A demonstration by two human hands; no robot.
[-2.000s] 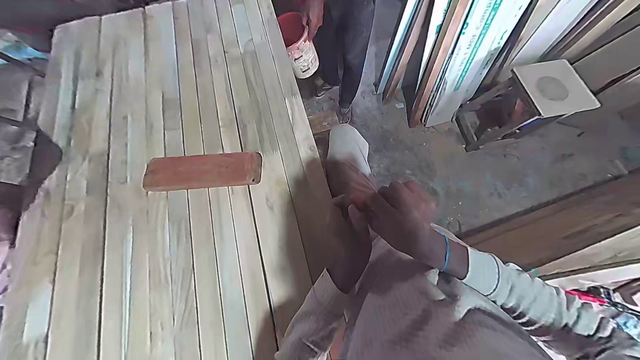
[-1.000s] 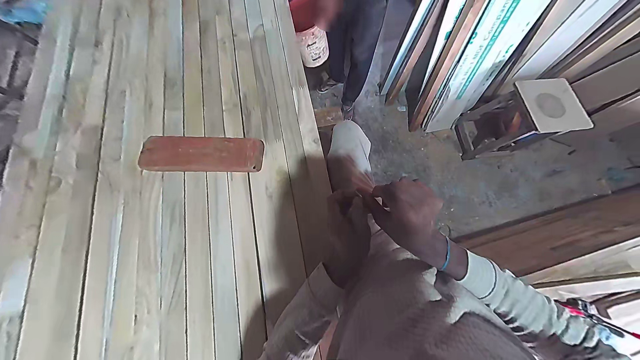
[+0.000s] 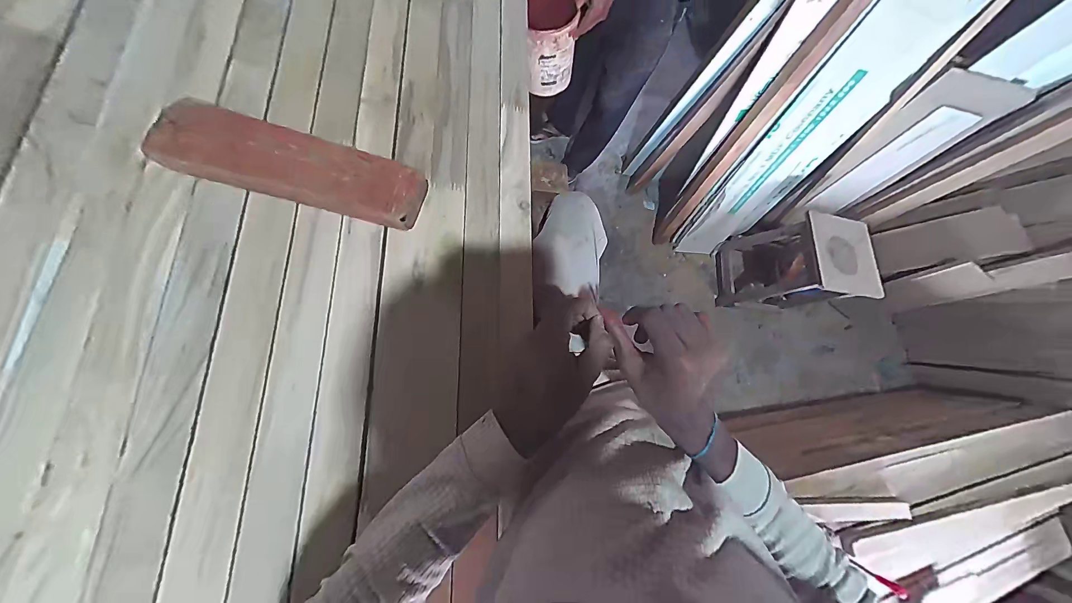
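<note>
My left hand point(image 3: 561, 360) is in front of my body at the edge of the planked wooden surface point(image 3: 335, 335), its thumb and fingers curled. Touching or nearly touching it at the fingertips is my right hand point(image 3: 674, 360), which has a blue band on the wrist. Whether anything small is pinched between the fingers cannot be made out. A reddish wooden block point(image 3: 285, 163) lies flat across the pale planks, up and to the left of both hands.
A person point(image 3: 615, 84) stands beyond the surface's edge, a hand on a reddish bucket point(image 3: 553, 59). Boards and panels point(image 3: 779, 134) lean at the upper right beside a small stool point(image 3: 846, 255). More planks point(image 3: 946, 469) lie at the lower right.
The view has turned and come closer, so the block appears larger and tilted. My hands stay together in front of my body, with the right fingers now more spread.
</note>
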